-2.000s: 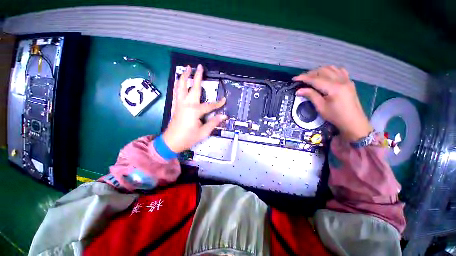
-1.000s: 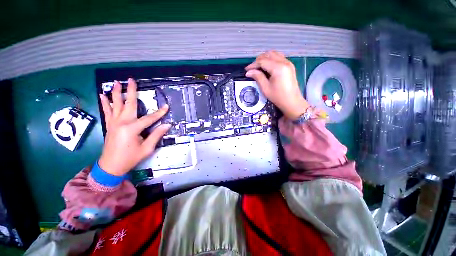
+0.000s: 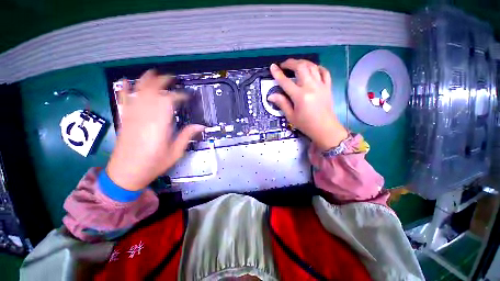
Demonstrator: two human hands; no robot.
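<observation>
An open laptop base (image 3: 246, 164) lies in front of me, silver in its lower half, with a dark motherboard (image 3: 219, 104) along the upper half. My left hand (image 3: 145, 131), blurred, is over the upper left part with fingers spread and hides the left fan area. My right hand (image 3: 310, 101) is over the right fan (image 3: 268, 93), with thumb and index finger apart near its housing and the black bar above it. The right hand covers part of that fan. No held object shows in either hand. A white flat cable (image 3: 214, 164) lies on the silver area.
A spare fan (image 3: 81, 131) with thin wires lies on the green mat at left. A grey-white ring (image 3: 357, 88) with small red-and-white pieces (image 3: 379, 100) inside lies at right. Clear plastic trays (image 3: 455, 110) stand at far right. A ridged rail (image 3: 219, 34) runs behind. Another laptop unit (image 3: 8, 214) shows at far left.
My left hand has lifted from the left fan area and is blurred. My right hand has moved down over the right fan, its thumb now over it. The view has shifted.
</observation>
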